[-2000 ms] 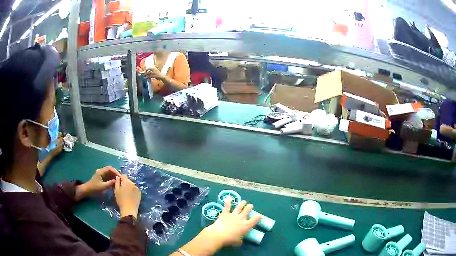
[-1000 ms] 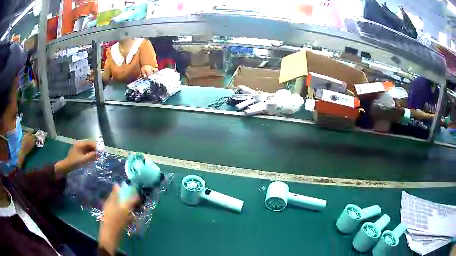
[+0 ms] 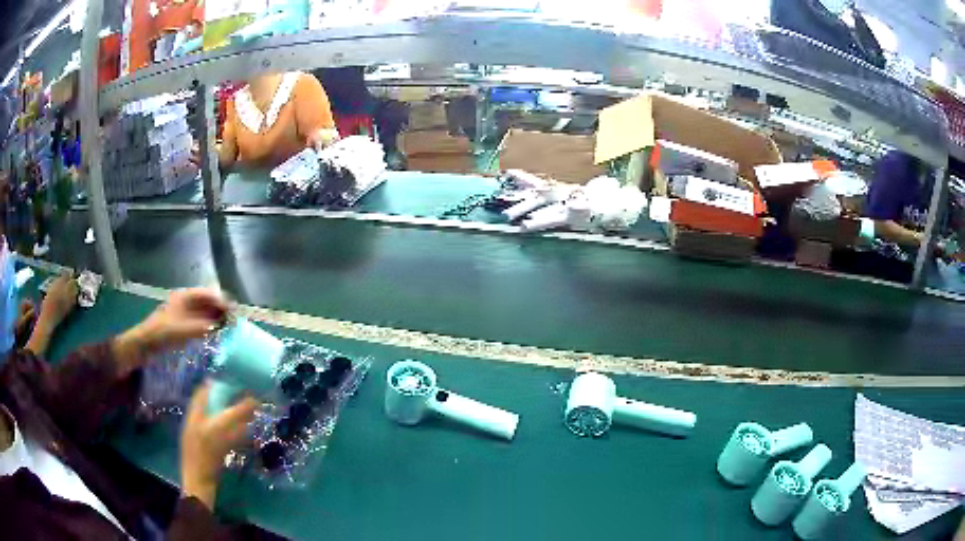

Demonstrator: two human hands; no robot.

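Neither of my hands can be made out. A mint unit with a round grille head and tube handle [image 3: 476, 414] lies nearest the middle of the green bench, with a small dark opening on its handle. A second mint unit [image 3: 590, 405] lies to its right, handle pointing right. Three more mint units [image 3: 784, 492] stand close together further right, handles angled up and right. At left, the neighbouring worker's hands hold another mint unit [image 3: 250, 354] above clear plastic film with black round parts [image 3: 302, 414].
Printed white sheets [image 3: 912, 454] lie at the right. A dark green conveyor [image 3: 476, 285] with a pale edge strip runs behind the bench, under a metal shelf [image 3: 444, 48]. Beyond it are open cartons [image 3: 720, 227], white units, and a person in orange.
The view has shifted right. The hand that lay on two mint units is gone. One of them remains; the neighbour holds a mint unit. Another unit near the bottom edge is gone.
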